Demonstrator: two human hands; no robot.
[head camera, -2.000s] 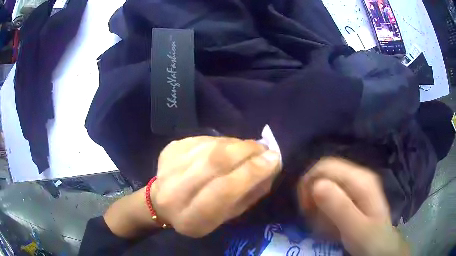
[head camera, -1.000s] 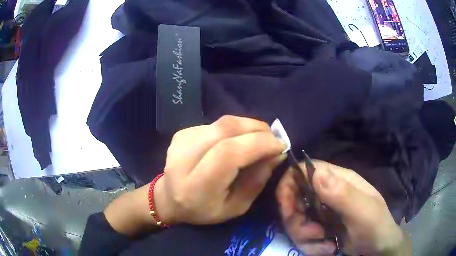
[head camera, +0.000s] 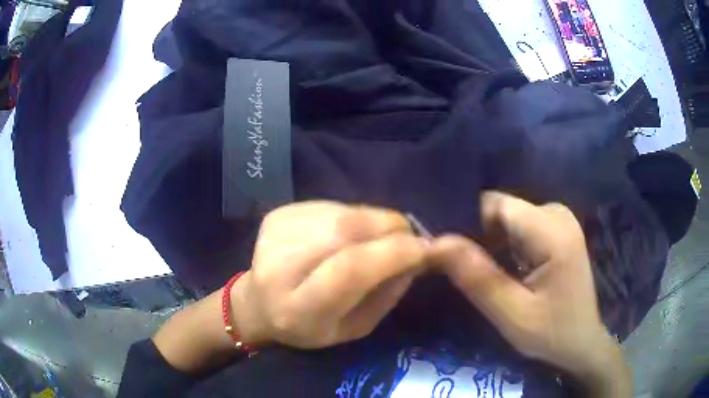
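Observation:
A dark garment (head camera: 373, 167) lies heaped across the front of the table and down to my lap. My left hand (head camera: 338, 272) is closed, its fingertips pinching a small white label (head camera: 420, 227), of which only a thin pale sliver shows. My right hand (head camera: 536, 284) is blurred, its thumb or finger touching or very near my left fingertips, other fingers curled. No snips are visible in it now. A stiff black hang tag (head camera: 257, 137) with pale "ShangYaFashion" lettering lies on the garment, its lower end beside my left hand.
A separate dark garment piece (head camera: 48, 148) lies at the left on the white table (head camera: 117, 202). A lit smartphone (head camera: 581, 39) lies at the upper right, with a black tag (head camera: 637, 105) nearby. A dark rounded item (head camera: 661, 194) with a yellow sticker is at the right edge.
The snips that showed in my right hand a second ago are out of sight. That hand's fingers have moved up to my left fingertips. Less of the label shows. The whole view has shifted slightly.

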